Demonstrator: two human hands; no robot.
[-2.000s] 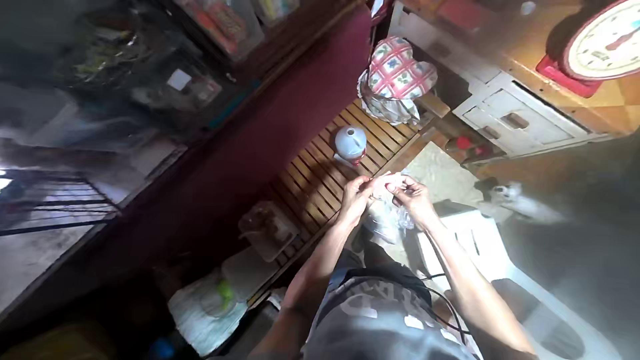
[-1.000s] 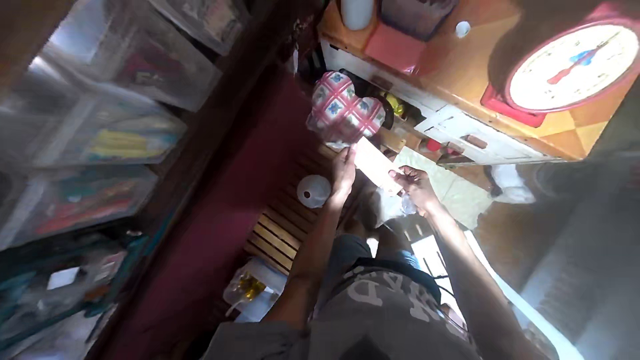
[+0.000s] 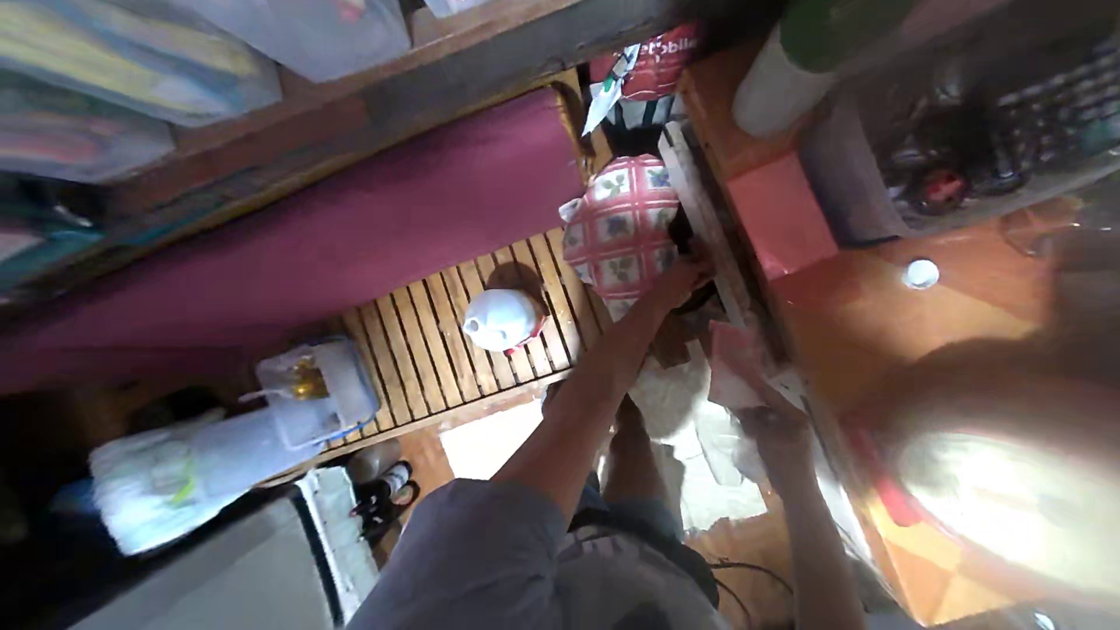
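My left hand (image 3: 689, 278) reaches to the white cabinet's edge beside a pink-and-white patchwork cushion (image 3: 623, 223); its fingers are partly in shadow, and what they touch cannot be told. In my right hand (image 3: 770, 420) is a pinkish flat sheet or packet (image 3: 733, 366), with crumpled clear plastic (image 3: 744, 459) at the same hand. A rounded white container (image 3: 500, 320) with a small opening and some red at its base stands on the slatted wooden bench (image 3: 429, 337), left of my left forearm.
The wooden counter (image 3: 980, 306) at the right carries a dial scale (image 3: 1006, 499), a grey bin (image 3: 862, 175) and a small white cap (image 3: 920, 274). A plastic tub (image 3: 337, 385) sits at the bench's left end. Shelved plastic bins (image 3: 297, 35) line the top left.
My left hand has left the pale sheet, which both hands held a second ago, and moved to the cabinet beside the cushion. My right hand keeps a flat pinkish piece. The view has swung.
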